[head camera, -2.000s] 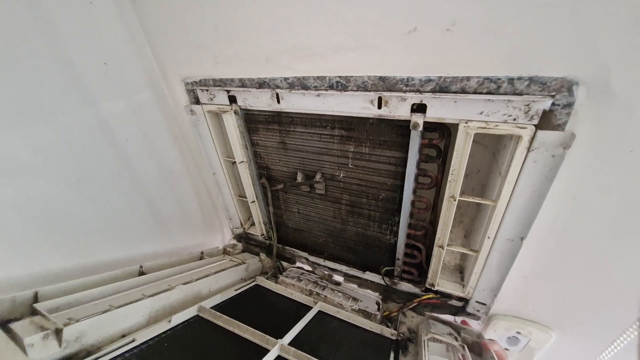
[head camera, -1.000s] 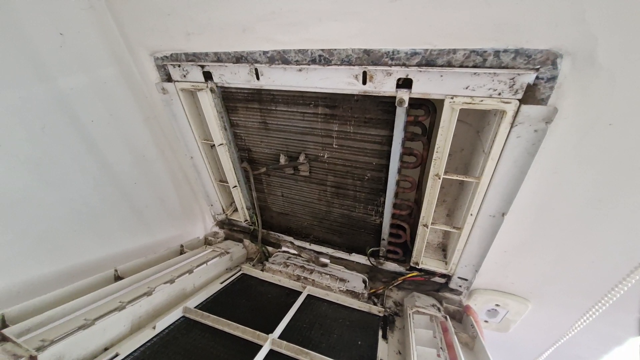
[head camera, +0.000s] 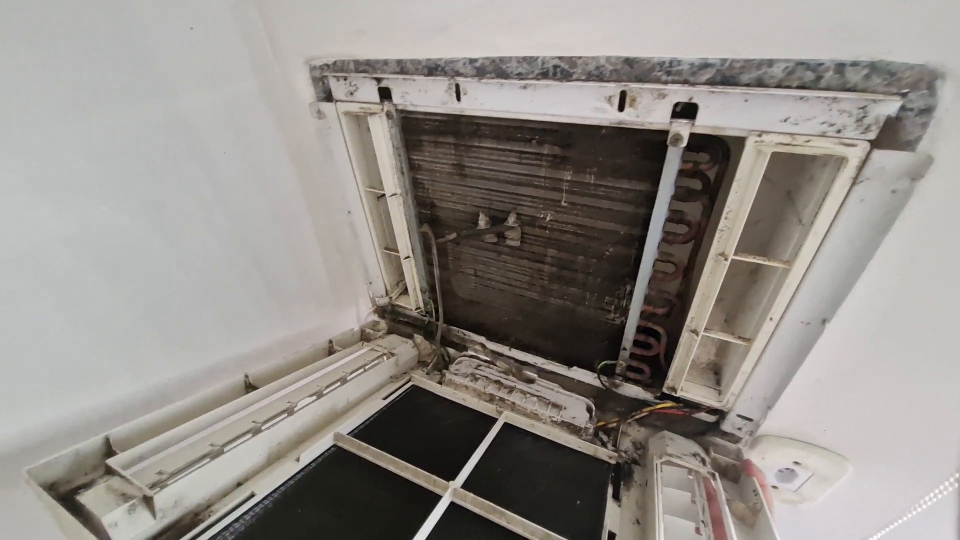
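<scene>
Neither my left hand nor my right hand is in the picture. An opened window-type air conditioner sits in a wall opening, its dirty finned coil [head camera: 525, 247] exposed. A small sensor clip [head camera: 499, 227] with a lead is fixed on the fins. Copper return bends [head camera: 666, 266] run down the coil's right side behind a metal strip [head camera: 655, 247]. Below hangs the detached-looking plastic front frame [head camera: 247, 442] with a dark mesh filter [head camera: 431, 427] in a white grid. Red and yellow wires [head camera: 652, 411] show beside the frame's upper right corner.
Speckled stone trim [head camera: 600, 70] edges the opening's top. A white plastic side frame [head camera: 757, 262] stands right of the coil. A wall socket [head camera: 787, 472] is at lower right, with a beaded chain [head camera: 919, 506] farther right. A reddish strip lies near the socket.
</scene>
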